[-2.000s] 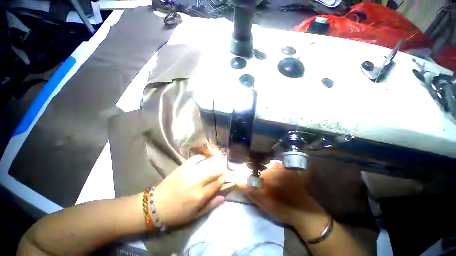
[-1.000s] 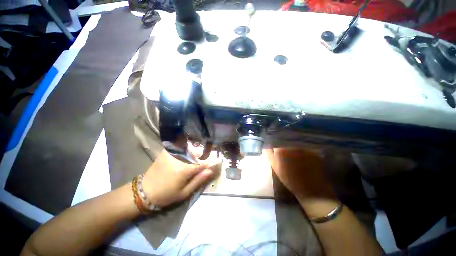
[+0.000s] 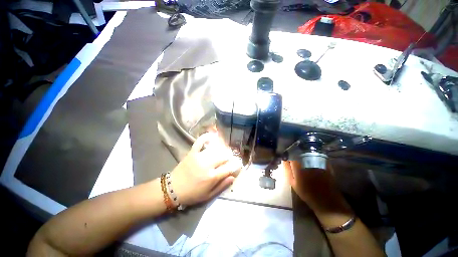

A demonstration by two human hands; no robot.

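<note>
A shiny brown-grey fabric panel (image 3: 183,108) lies creased left of the sewing machine head (image 3: 326,100). My left hand (image 3: 203,173) is at the panel's near end, its fingers bunched on the cloth beside the needle area, where glare hides the fingertips and needle. My right hand (image 3: 316,188) is right of the needle plate (image 3: 258,193), partly under the machine arm; its fingertips are hidden. The silver tension knob (image 3: 314,160) stands above it. A small metal knob (image 3: 267,181) shows near the presser foot.
Large brown cut panels (image 3: 75,115) lie on the white table at left, beside blue tape (image 3: 50,98). More brown cloth (image 3: 306,231) lies below my right hand. A red plastic bag (image 3: 371,25) is behind the machine. Dark cloth is piled at far left.
The camera view has shifted. My right hand has moved from beside the foot to the right, under the arm. My left hand moved away from the needle area, then back; the shiny cloth has shifted.
</note>
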